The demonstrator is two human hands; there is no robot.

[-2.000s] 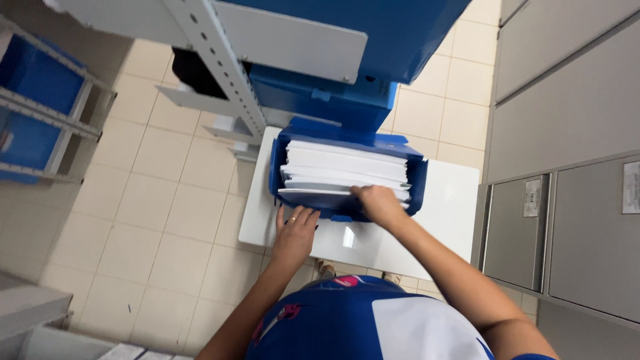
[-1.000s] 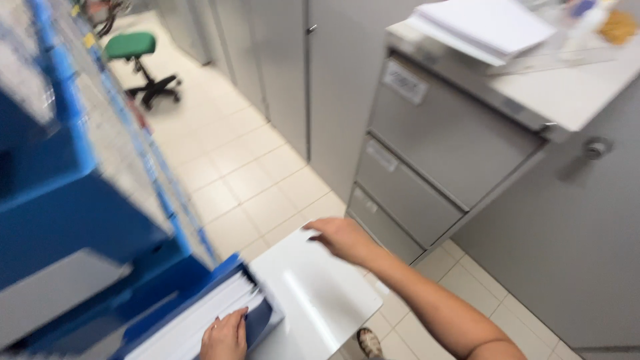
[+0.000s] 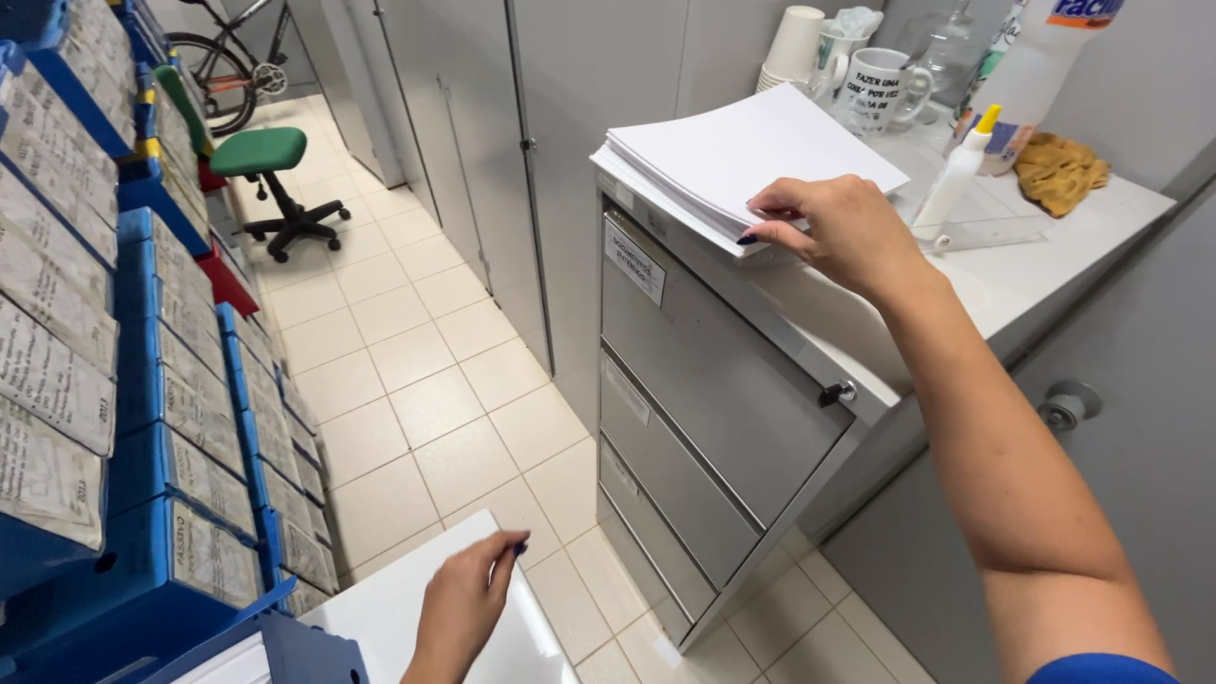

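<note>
A stack of white paper (image 3: 731, 152) lies on the top of a grey metal filing cabinet (image 3: 703, 332). The thumb and fingers of my right hand (image 3: 836, 228) are at the near right corner of the stack; whether they pinch any sheets is hard to tell. My left hand (image 3: 470, 594) is above a white table (image 3: 513, 627), fingertips drawn close together, with nothing visible in it. At the bottom left, a blue file box (image 3: 309, 651) with white papers inside is partly cut off by the frame.
On the cabinet stand paper cups (image 3: 794, 47), a mug (image 3: 879, 85), a glue bottle (image 3: 955, 176), a large plastic bottle (image 3: 1031, 76) and a mustard cloth (image 3: 1059, 174). Blue file boxes (image 3: 204, 551) line the left. A green chair (image 3: 258, 152) and bicycle (image 3: 223, 76) stand farther back.
The view has swung from the file box to the cabinet. My right hand has gone from the box's papers, past the white table, to the paper stack. My left hand has come away from the box.
</note>
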